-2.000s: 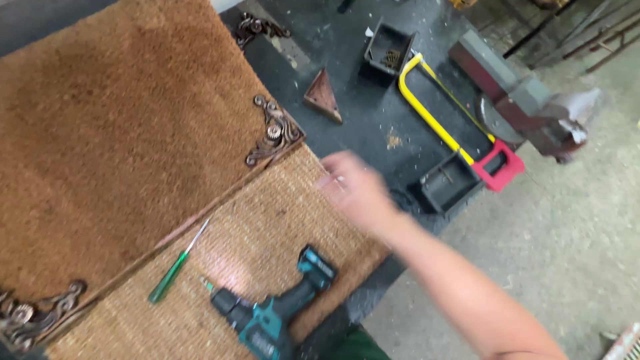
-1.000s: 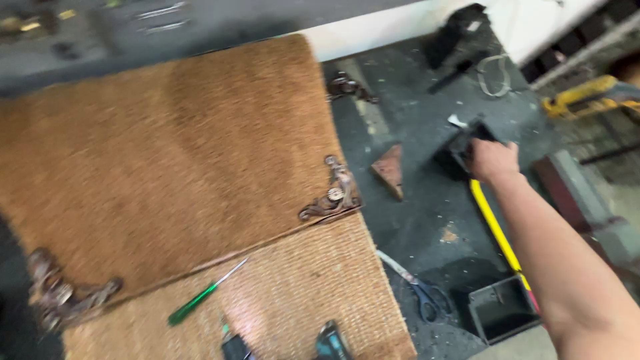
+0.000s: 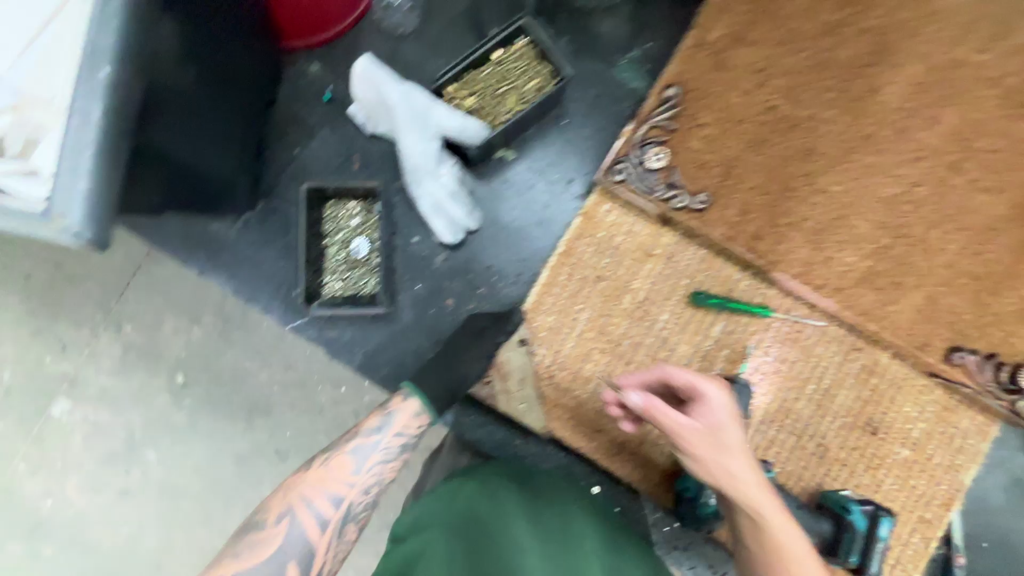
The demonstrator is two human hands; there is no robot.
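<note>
My left hand [image 3: 470, 356], in a black glove, lies at the left corner of a woven fiber mat [image 3: 640, 296]; its fingers are blurred and what they hold is unclear. My bare right hand [image 3: 668, 408] is above that mat, thumb and fingertips pinched on a small thin piece, maybe a screw. Under and beside the right forearm lies a teal and black cordless drill [image 3: 848, 520]. A green-handled screwdriver [image 3: 732, 305] rests on the woven mat below the edge of a brown coir mat [image 3: 840, 160], which has ornate metal corner pieces [image 3: 658, 158] [image 3: 988, 372].
On the dark bench [image 3: 448, 280] stand a black bin of silvery screws [image 3: 350, 248] and a black bin of brass-colored screws [image 3: 504, 80]. A white glove [image 3: 424, 152] lies against the latter. A red container [image 3: 316, 16] and a gray bin [image 3: 96, 160] are at upper left.
The view has swung far to the left. My right hand was at a black bin on the right one second ago and is now over the woven mat. My gloved left hand has come into view.
</note>
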